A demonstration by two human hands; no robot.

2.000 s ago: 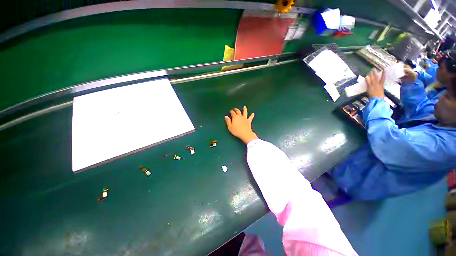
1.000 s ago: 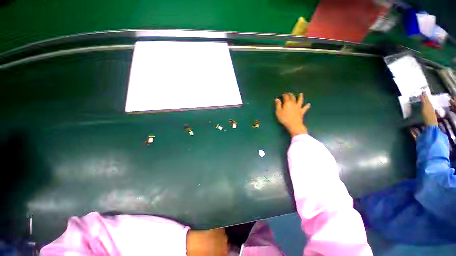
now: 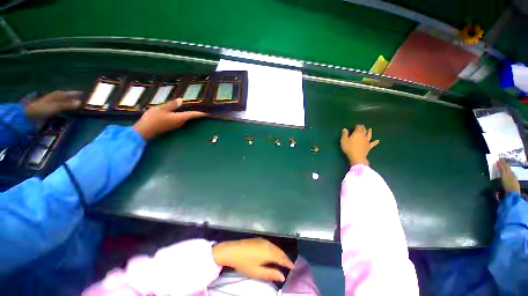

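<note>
Several small gold and white components (image 3: 249,140) lie in a loose row on the dark green bench (image 3: 255,185). A small white scrap (image 3: 315,176) lies below the right end of the row. My right hand (image 3: 358,144) rests palm down on the bench to the right of the row, fingers spread, with nothing in it. My left hand (image 3: 253,258) is below the bench's front edge near my lap, fingers loosely extended; no object shows in it.
At left, a blue-sleeved person's hands (image 3: 159,119) hold a black carrier tray (image 3: 242,92) of phone housings over a white board (image 3: 278,95). Another tray (image 3: 43,147) lies at far left. A blue-sleeved arm (image 3: 509,219) and white sheets (image 3: 499,130) are at right.
The view has swung left. The left neighbour's arms and the carrier tray have come into view over the white board. My left hand now shows at the bottom. My right hand stays flat on the bench.
</note>
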